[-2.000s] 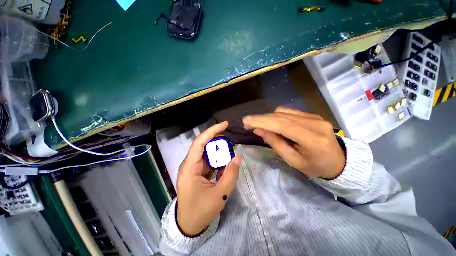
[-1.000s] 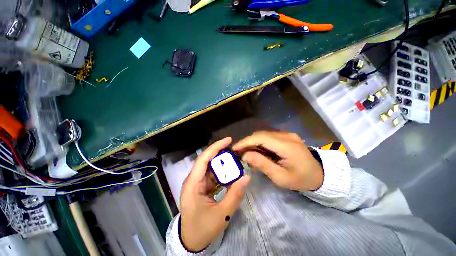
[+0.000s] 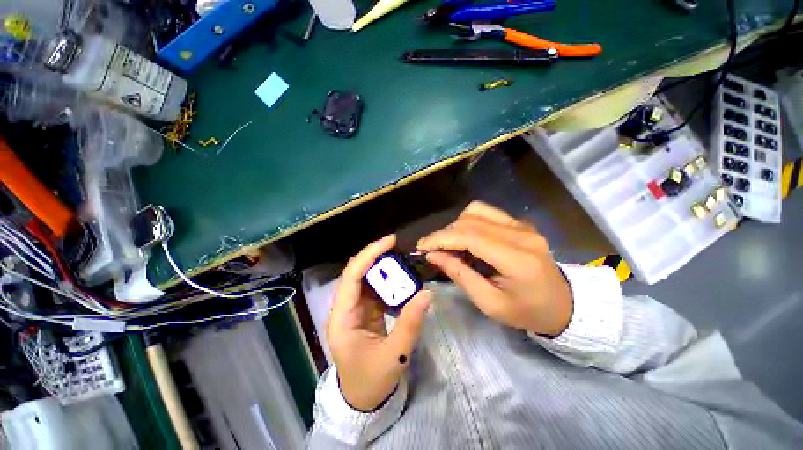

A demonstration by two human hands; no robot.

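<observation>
A small dark watch head (image 3: 392, 281) with a lit white screen is held over the lap, past the bench edge. My left hand (image 3: 374, 338) grips it by its sides between thumb and fingers, screen facing up. My right hand (image 3: 497, 268) is beside it on the right. Its thumb and forefinger are pinched together close to the watch's upper right edge. A tiny bright spot and something dark show at those fingertips; I cannot tell whether it is a separate part or belongs to the watch.
A dark square part (image 3: 341, 113), a blue square (image 3: 271, 90) and orange-handled pliers (image 3: 550, 44) lie on the green bench (image 3: 290, 167). A charging stand (image 3: 151, 227) is at the bench's left edge. White parts trays (image 3: 607, 202) are at the right.
My right hand has come in from apart to the watch's side, thumb and forefinger closing together. My left hand still holds the watch. The camera view has shifted, showing more of the bench.
</observation>
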